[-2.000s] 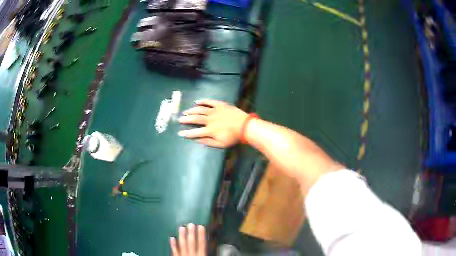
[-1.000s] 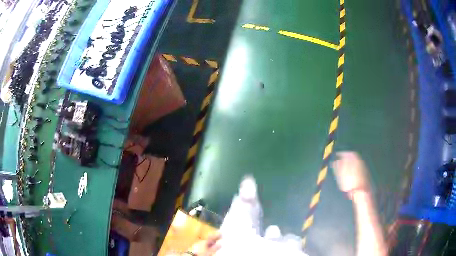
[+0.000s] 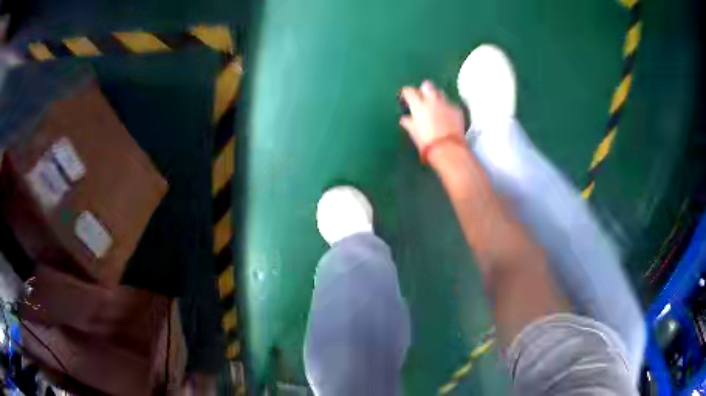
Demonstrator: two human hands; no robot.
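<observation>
My right hand, bare with a red band at the wrist, is stretched down over the green floor near the upper middle. Its fingers are bent and partly spread. A small dark thing shows at the fingertips. The frames do not show whether it is held or lies on the floor beside them. My left hand is out of the picture.
White shoes and pale trouser legs stand below and right of the hand. Brown cartons with white labels are at the left, past yellow-black tape. Blue structure is at the lower right.
The view has turned from the bench down to the floor. The right hand has moved from the right side to the upper middle, at the small dark thing. The left hand has left the picture.
</observation>
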